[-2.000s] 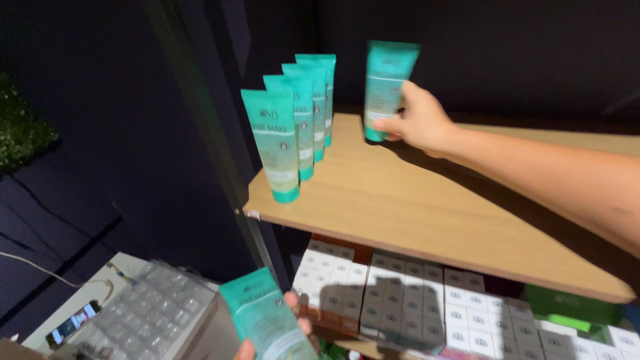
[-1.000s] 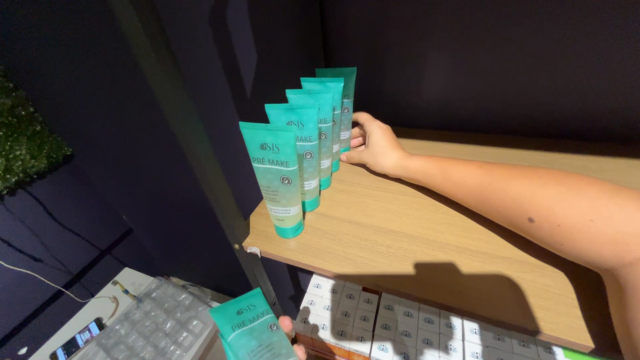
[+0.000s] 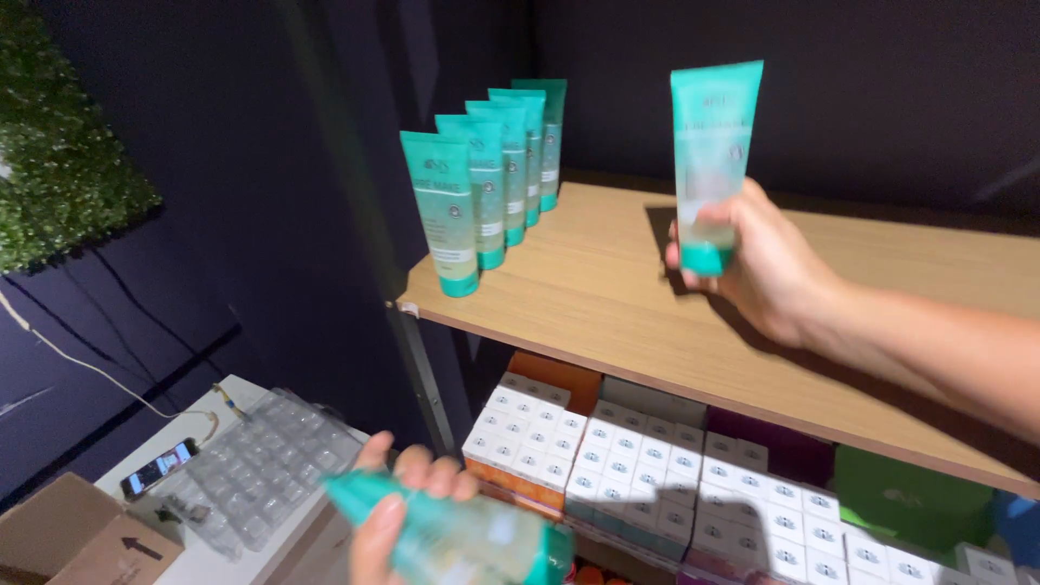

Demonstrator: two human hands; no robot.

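Note:
A green and clear squeeze tube [image 3: 715, 154] stands upright in my right hand [image 3: 764, 260], fingers around its lower part and cap, above the wooden shelf board [image 3: 601, 276]. Low in the view, my left hand [image 3: 414, 479] grips a second tube of the same kind [image 3: 463, 536], tilted on its side and blurred by motion. Several matching tubes stand on their caps in a row, running back from the front left corner of the shelf; the nearest tube [image 3: 443, 219] shows its printed front.
Below the shelf board lie several rows of small white boxes [image 3: 528, 431] and a green box [image 3: 910, 496]. At the lower left, a white table [image 3: 301, 520] bears clear plastic packaging [image 3: 276, 455], a phone [image 3: 160, 469] and an open cardboard box [image 3: 81, 536]. Artificial foliage [image 3: 65, 146] hangs on the wall.
My right hand has let go of the rearmost tube, which stays in the row, and has moved right, now holding another tube. The tube in my left hand has turned towards horizontal.

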